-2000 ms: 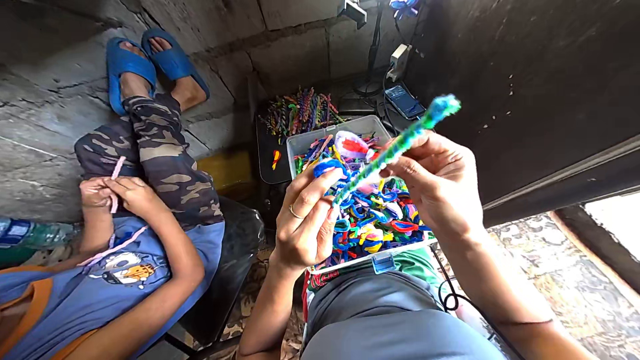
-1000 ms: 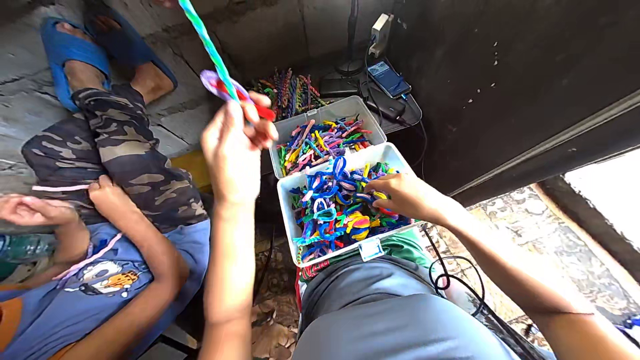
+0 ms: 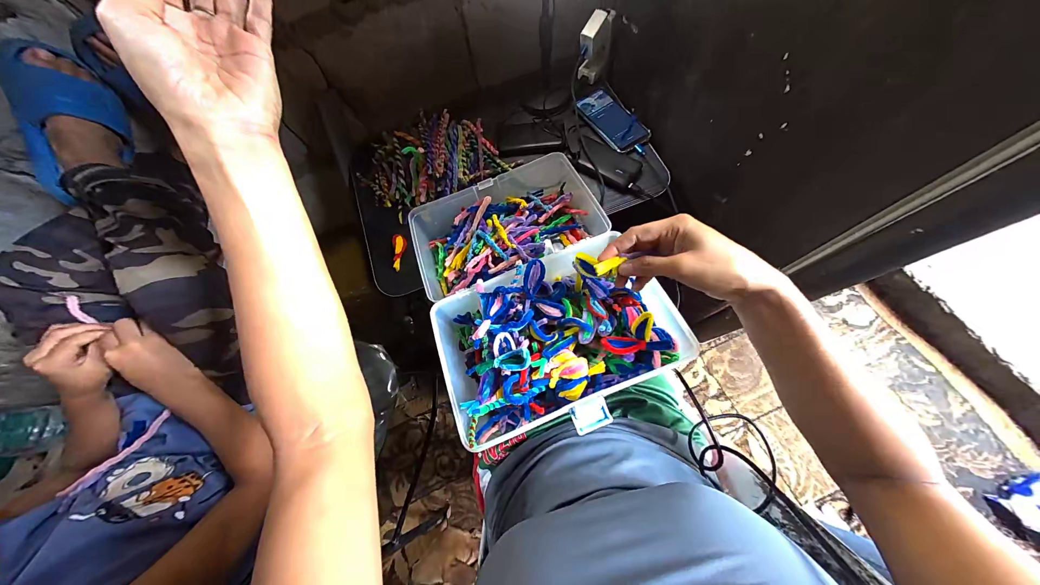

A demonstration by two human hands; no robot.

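Observation:
My right hand (image 3: 670, 253) is at the back right corner of the open plastic box (image 3: 685, 345) on my lap, its fingers pinching a yellow looped pipe-cleaner piece (image 3: 603, 264). Looped and twisted pipe-cleaner pieces (image 3: 532, 325) in blue, red, green and yellow fill the box. My left hand (image 3: 213, 69) is raised at the upper left, palm showing; the top of the view cuts off its fingertips, and nothing shows in the visible part. Behind the front box, the box's second clear half or lid (image 3: 422, 236) holds straighter pipe-cleaner pieces (image 3: 496, 236).
Twisted pipe-cleaner strands (image 3: 439, 158) lie on a dark small table (image 3: 370, 244) with a phone (image 3: 613, 120), a power bank (image 3: 608, 162) and cables. At the left sits another person (image 3: 146, 357), both hands at a pink strand. A black cable (image 3: 735, 439) loops at my right.
My left hand has risen to the upper left; the green-blue twisted strand seen with it earlier is out of view. My right hand has moved from the strand to the box and taken a yellow piece.

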